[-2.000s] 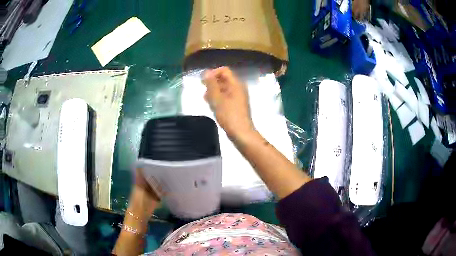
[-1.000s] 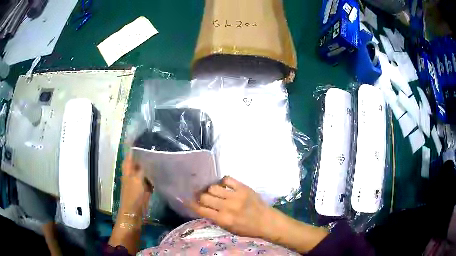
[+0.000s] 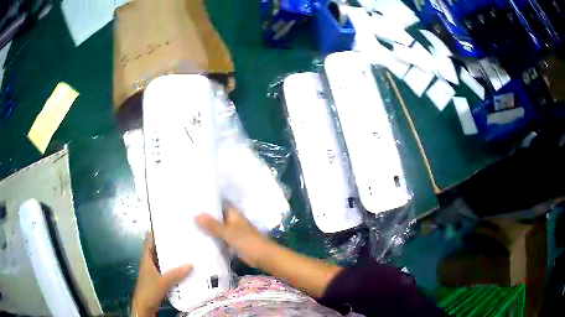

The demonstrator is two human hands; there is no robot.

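A white laminator (image 3: pixel 183 161) lies lengthwise in front of me, over the stack of clear plastic bags (image 3: pixel 251 179). Its far end is by the open mouth of a brown carton sleeve (image 3: pixel 158 46). Wrinkled clear film shows along its right side. My left hand (image 3: pixel 155 282) holds the near end from the left, thumb on top. My right hand (image 3: pixel 232 232) is on its right side near the same end, fingers on the top face. The undersides of both hands are hidden.
Two bagged laminators (image 3: pixel 323 155) lie side by side at right. An unbagged laminator (image 3: pixel 46 260) lies on the work board (image 3: pixel 68 229) at left. A blue tray (image 3: pixel 334 28), white slips (image 3: pixel 421 62) and blue boxes (image 3: pixel 505 111) are upper right. A green crate (image 3: pixel 486 300) is lower right.
The laminator has turned from end-on to lying with its long white face up, over the bag stack. My right hand has moved onto its side. The view has swung right.
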